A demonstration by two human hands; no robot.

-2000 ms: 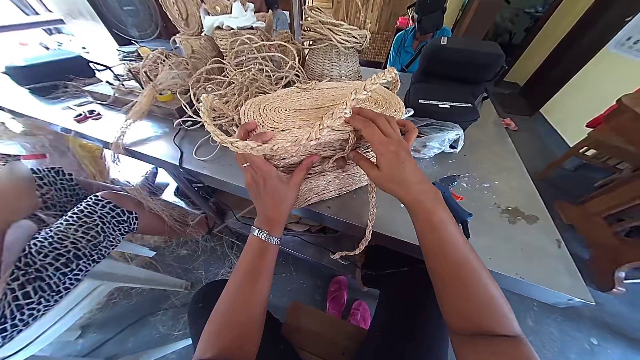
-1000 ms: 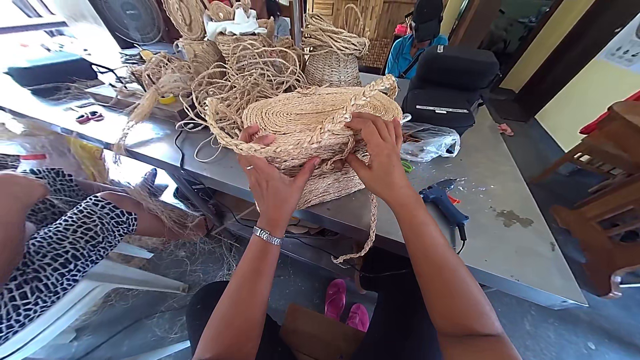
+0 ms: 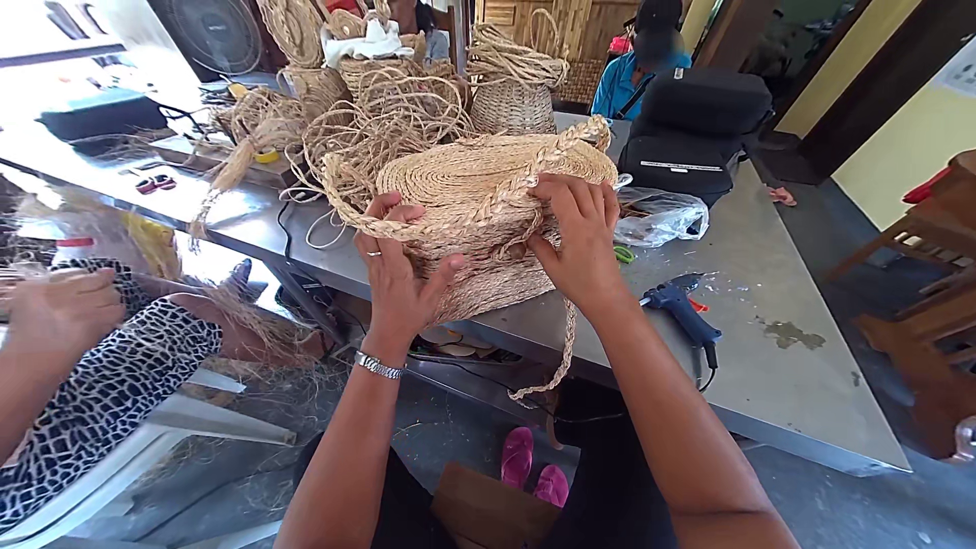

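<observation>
A bag of braided natural fibre (image 3: 496, 293) lies on its side at the near edge of the metal table, its oval coiled face upward. A thick braided strap (image 3: 526, 179) runs across its front. My left hand (image 3: 400, 267) grips the strap and the bag's left side, the thumb against the woven wall. With my right hand (image 3: 579, 236) I hold the strap and a thinner braid near a small round brown piece, partly hidden by my fingers. The braid's loose end (image 3: 566, 351) hangs past the table edge. A blue glue gun (image 3: 686, 313) lies right of my right forearm.
Loose fibre rope (image 3: 389, 114) and woven baskets (image 3: 515, 107) stand behind the bag. To the right are a black padded bag (image 3: 682, 137), a clear plastic bag (image 3: 662, 217) and green-handled scissors (image 3: 624, 254). A person in patterned clothing sits at the left; another is beyond the table.
Both hands keep their hold on the bag and strap, with little movement. The glue gun, mostly hidden behind my right forearm two seconds ago, shows fully now. The seated person's hand at the left has come into view.
</observation>
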